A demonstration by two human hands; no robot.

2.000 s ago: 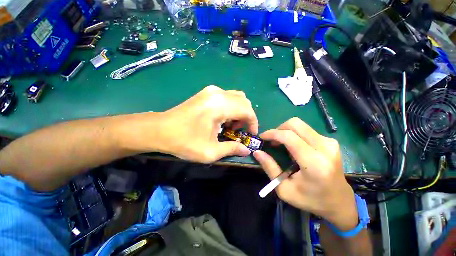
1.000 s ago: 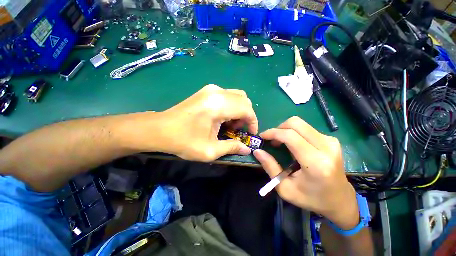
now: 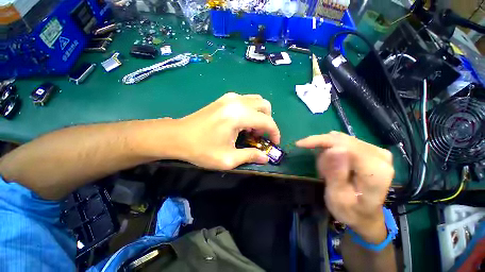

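Note:
My left hand (image 3: 228, 133) grips a small electronic module (image 3: 272, 152) between thumb and fingers at the bench's front edge. The module is dark with amber-gold strips and a white patch at its right end; my fingers cover its left part. My right hand (image 3: 356, 178) is to the right of the module, apart from it, with the index finger stretched left and the other fingers curled. The hand is slightly blurred. The tweezers do not show, and I cannot tell if the curled fingers hold them.
A crumpled white wipe (image 3: 314, 95) lies behind my right hand, with a black pen-like tool (image 3: 341, 111) and a thick black corded tool (image 3: 367, 98). A fan (image 3: 458, 127) stands at right. A coiled white cable (image 3: 157, 68), loose parts and a blue bin (image 3: 255, 27) lie farther back.
My right hand has let go of the module's right end and moved right, turning. The tweezers' pale end no longer shows. My left hand keeps its hold; the module's right end is more exposed.

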